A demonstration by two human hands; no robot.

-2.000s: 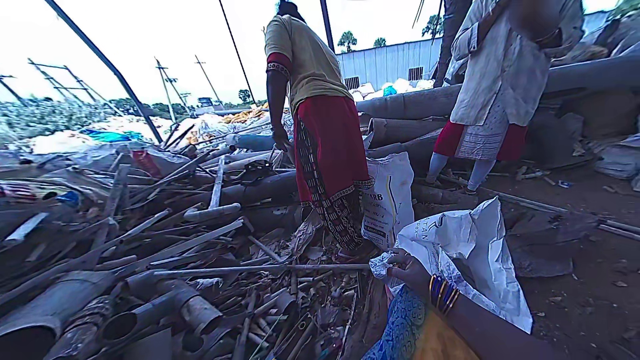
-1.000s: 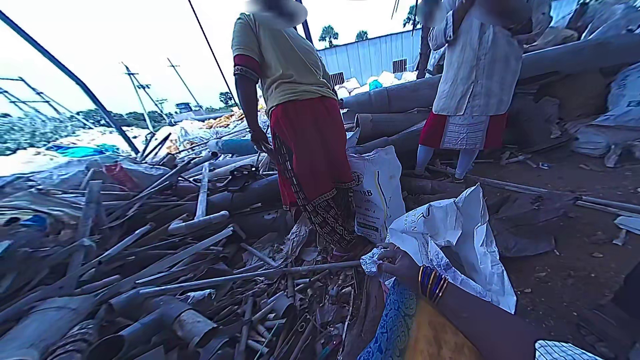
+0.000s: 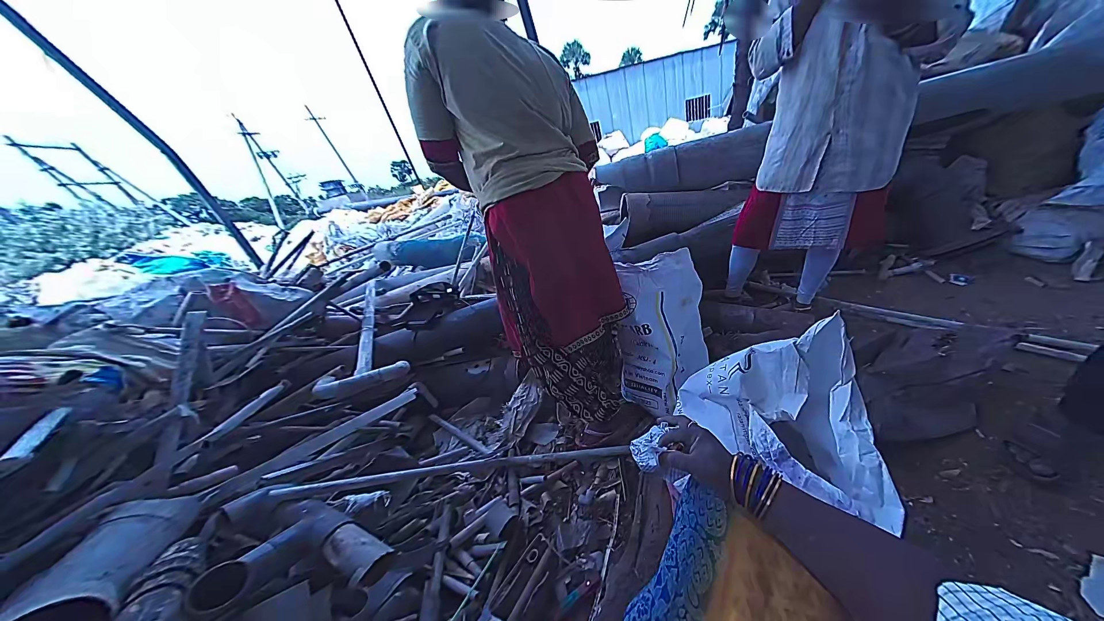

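Note:
My right hand [image 3: 694, 453], with several bangles on its wrist, grips a crumpled bunch of white material [image 3: 649, 447] beside an open white woven sack [image 3: 798, 405]; whether the bunch belongs to the sack's rim is unclear. The sack's mouth gapes upward and its lower part is partly behind my forearm. A second white sack [image 3: 662, 323], bearing print, stands upright behind it, touching or close to the red skirt of a standing person [image 3: 552, 250]. My left hand is not in view. Blue patterned and yellow cloth lies below my forearm.
A heap of scrap pipes and sticks [image 3: 345, 457] spreads across the left. Wide pipe pieces [image 3: 112, 552] lie at the lower left. Another person [image 3: 832, 129] stands at the back right. Large dark tubes [image 3: 690, 159] lie behind, and a thin pole [image 3: 897, 310] crosses the dirt ground.
The person in the red skirt has turned, and the arm that hung at the side is now bent at the front or out of sight. My right hand keeps its grip.

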